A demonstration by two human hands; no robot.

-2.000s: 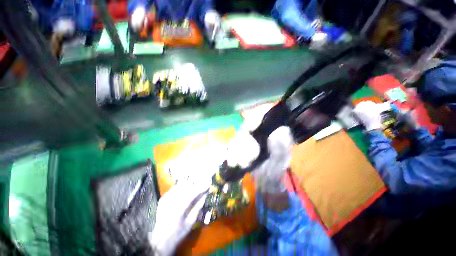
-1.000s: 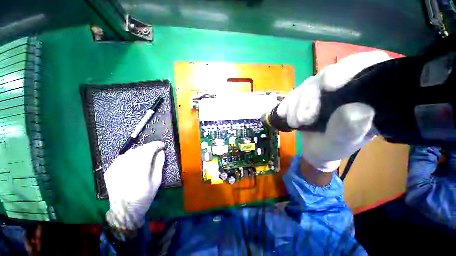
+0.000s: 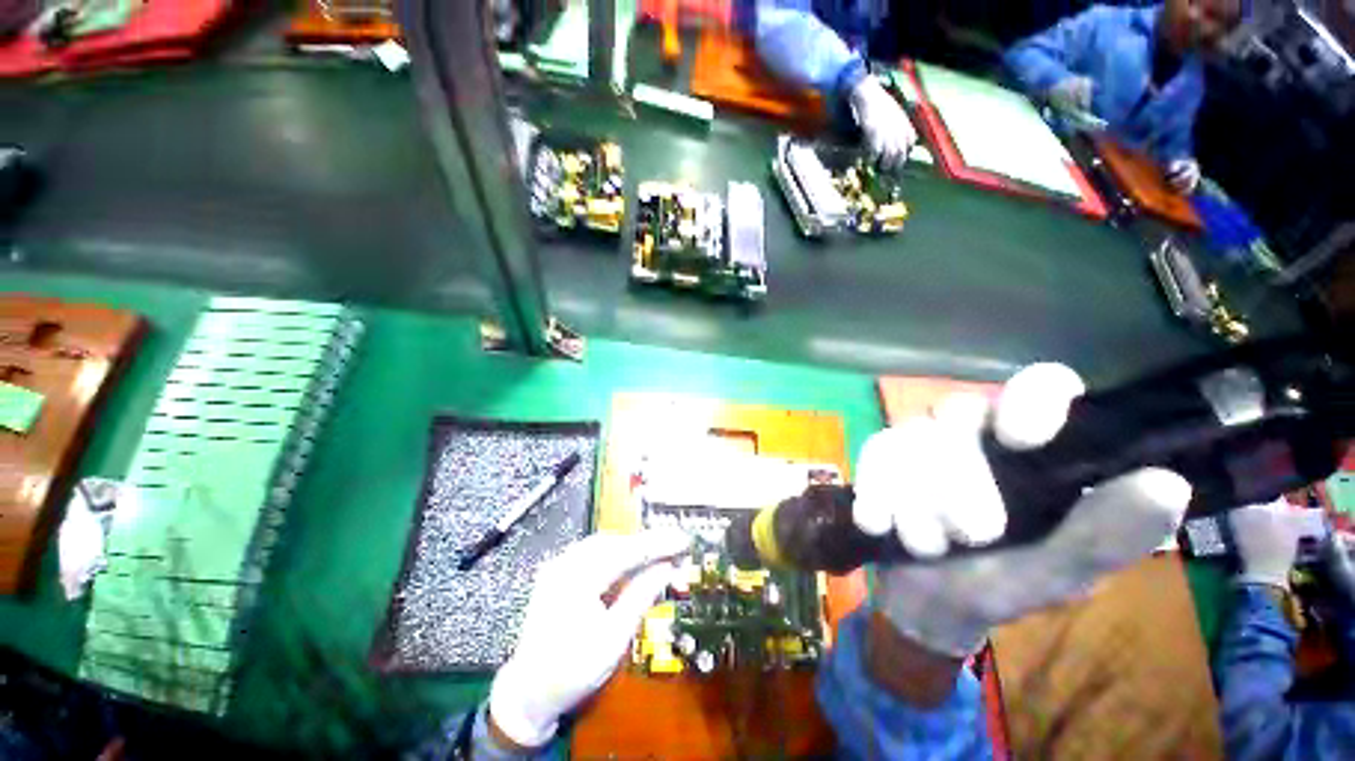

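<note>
A green populated circuit board [image 3: 728,622] with a pale heatsink bar along its far edge lies on the orange fixture [image 3: 639,717]. My right hand [image 3: 996,498], in a white glove, grips the black electric screwdriver [image 3: 1129,454]. Its yellow-ringed tip is over the board and hides part of it. My left hand [image 3: 592,617], in a white glove, is at the board's left edge, fingertips close together over it; whether they hold a screw cannot be seen. The black screw tray [image 3: 431,558] with speckled grey contents is left of the fixture, a marker pen [image 3: 520,510] resting on it.
Light-green strips [image 3: 208,491] lie in a row at left, beside another orange fixture [image 3: 60,379]. A metal post [image 3: 483,193] stands at the bench edge. Several boards ride the dark green conveyor [image 3: 372,193]. A brown-covered tray [image 3: 1107,669] is at right. Other workers are across and at right.
My left hand has moved from the screw tray to the board's left edge. The screwdriver is still in my right hand, its tip now over the board. The view has tilted up, showing the conveyor.
</note>
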